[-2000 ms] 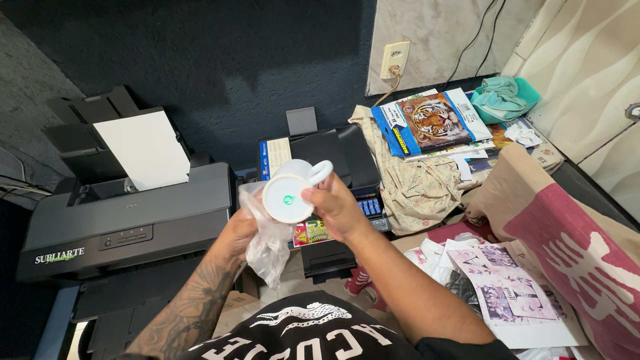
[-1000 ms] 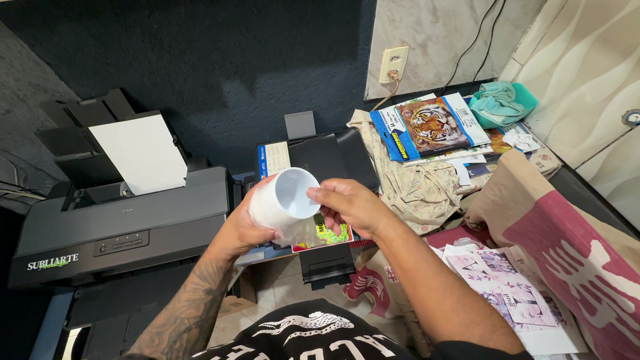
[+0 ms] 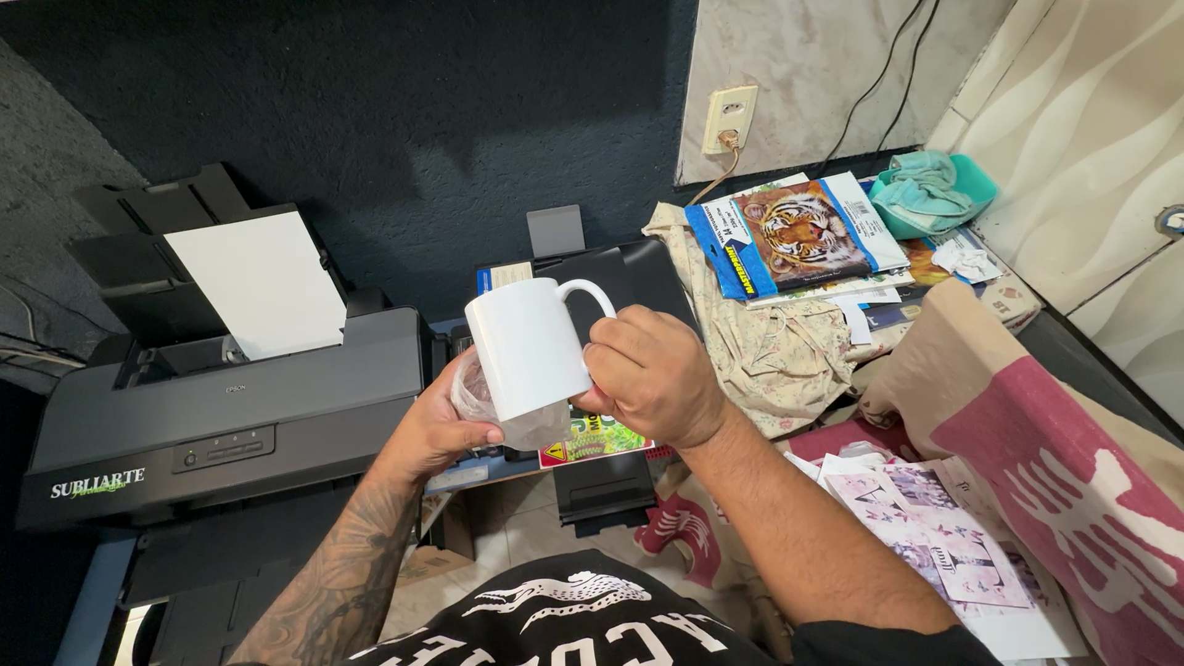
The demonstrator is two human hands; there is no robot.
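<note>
A plain white mug is in front of me at the middle of the head view, its handle toward the upper right. My right hand grips the mug by its handle. My left hand holds a crumpled clear plastic bag, which lies around and under the lower part of the mug. The fingers of my left hand are partly hidden behind the bag and mug.
An Epson printer with white paper stands at the left. Behind my hands is a second black device. At the right are a tiger-printed paper pack, a teal basket, floral cloth and printed sheets.
The mug has turned from showing its base, then its open rim, to a side view with its handle at the upper right. My right hand now grips the handle.
</note>
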